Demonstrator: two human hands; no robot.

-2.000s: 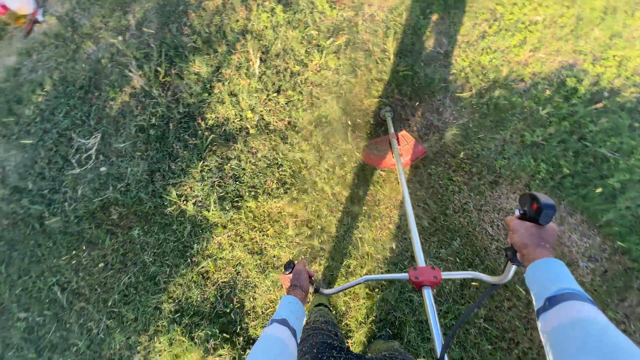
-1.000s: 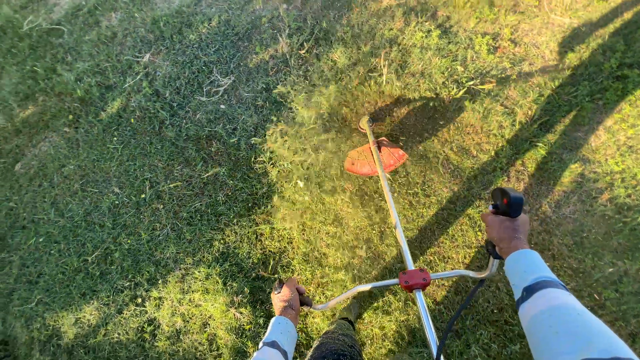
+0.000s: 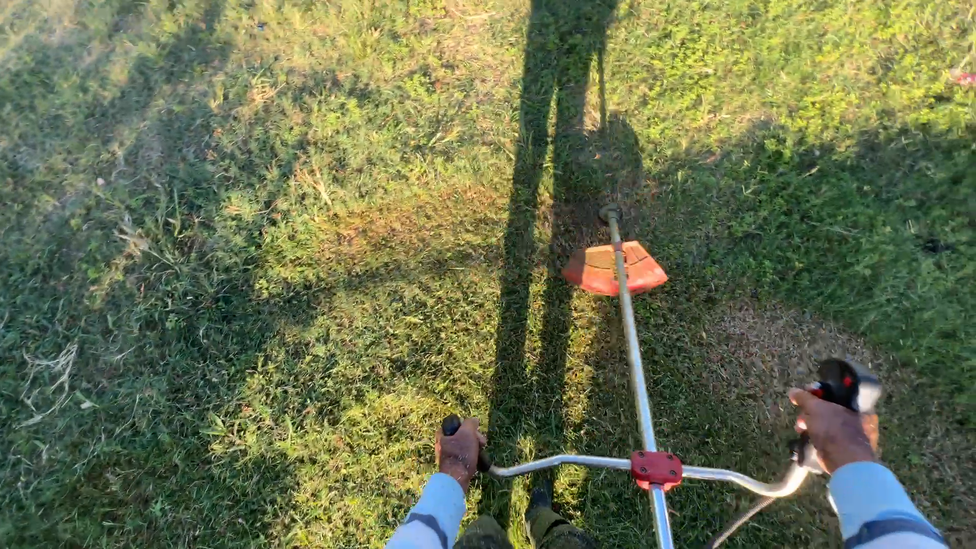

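A brush cutter with a long metal shaft reaches forward over the grass. My left hand is closed around the black grip at the left end of its handlebar. At the right end, my right hand grips the black control handle. A red clamp joins bar and shaft. Near the far end sits an orange-red guard, with the cutter head just beyond it. Whether a line or blade spins there cannot be seen.
Grass surrounds the tool, with dry clippings to the right and pale dry stalks at left. My legs show at the bottom edge. Long shadows cross the ground. A small pinkish-red thing lies at the far right.
The cutter head has swung to the right across the grass since a second ago, and the view has shifted. Both hands keep their hold on the handlebar.
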